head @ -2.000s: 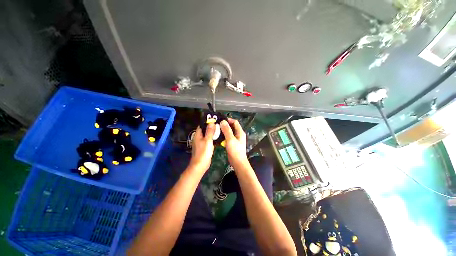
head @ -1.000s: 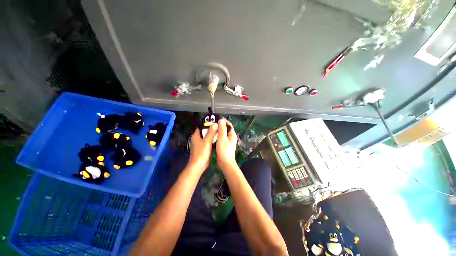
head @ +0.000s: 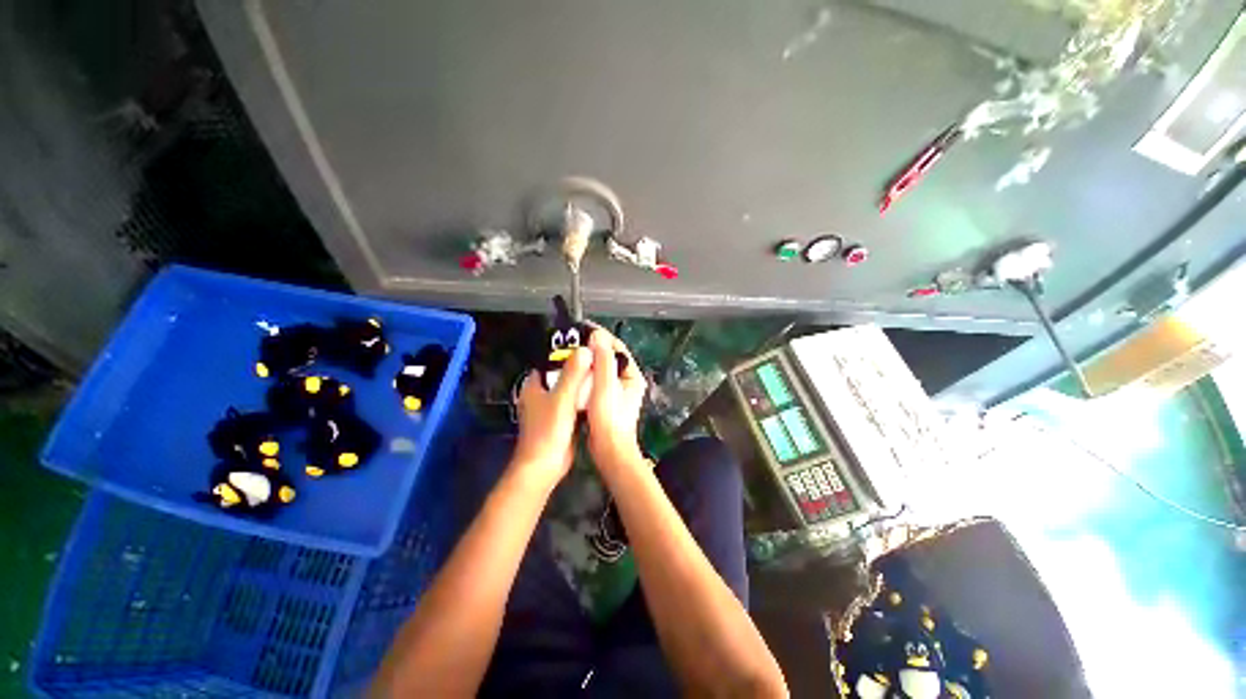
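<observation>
A black plush penguin point(head: 564, 341) with white eyes and a yellow beak is at the lower end of the thin metal filling nozzle point(head: 575, 260), its face up toward me. My left hand point(head: 549, 410) grips it from the left side and my right hand point(head: 611, 389) from the right, with the thumbs close together over its belly. The nozzle's tip is hidden at the penguin's top. The hands hide the penguin's lower body.
The blue tray point(head: 123, 410) at left holds several limp penguins, above a blue basket point(head: 137, 601). A digital scale point(head: 799, 437) is right of my knees. A dark container point(head: 984, 587) holds penguins. Red-tipped levers point(head: 474, 260) flank the nozzle on the grey panel point(head: 451, 123).
Both hands remain on the penguin at the nozzle. My right hand has moved in closer against my left over its belly. The view has shifted slightly.
</observation>
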